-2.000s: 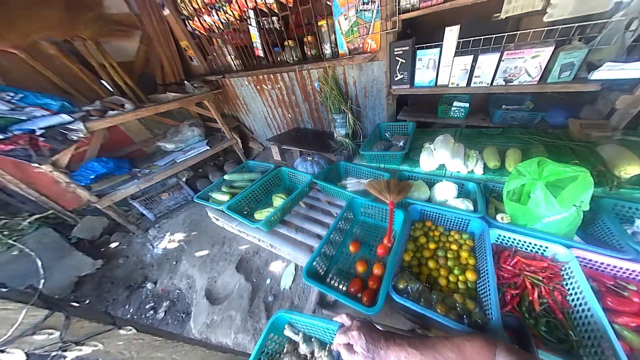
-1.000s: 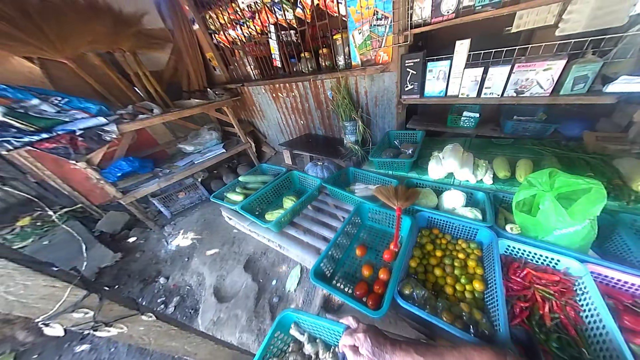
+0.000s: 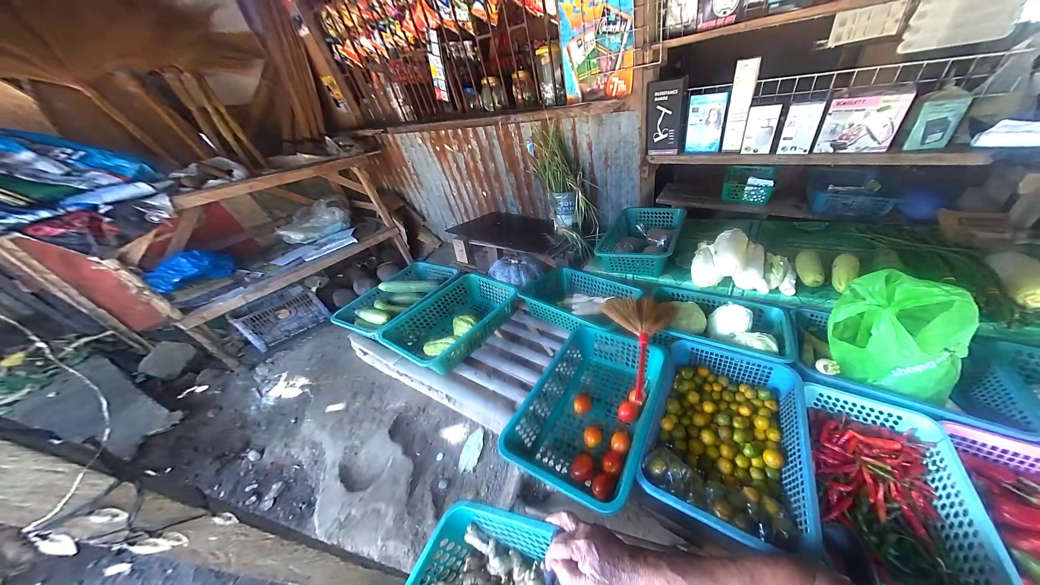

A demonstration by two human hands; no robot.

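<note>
At the bottom edge, my right hand (image 3: 587, 551) reaches in from the right, its fingers closed on the rim of a teal plastic basket (image 3: 481, 513) of ginger roots (image 3: 505, 561). The basket's lower part is cut off by the frame. Just beyond my hand stands a teal basket (image 3: 543, 390) with several tomatoes (image 3: 593, 437) and a small red-handled whisk broom (image 3: 641, 357) leaning in it. To its right are a blue basket (image 3: 800, 455) of small green and orange citrus fruits (image 3: 719, 431) and a basket of red chilies (image 3: 865, 459). My left hand is out of view.
Baskets of cucumbers (image 3: 398, 296) and green vegetables (image 3: 451, 337) stand on a slatted platform (image 3: 512, 357). A green plastic bag (image 3: 902, 333) rests on baskets at the right. Behind are cabbages (image 3: 731, 318), shelves with boxes (image 3: 861, 122) and corrugated metal (image 3: 455, 175). A wooden bench (image 3: 284, 280) stands left.
</note>
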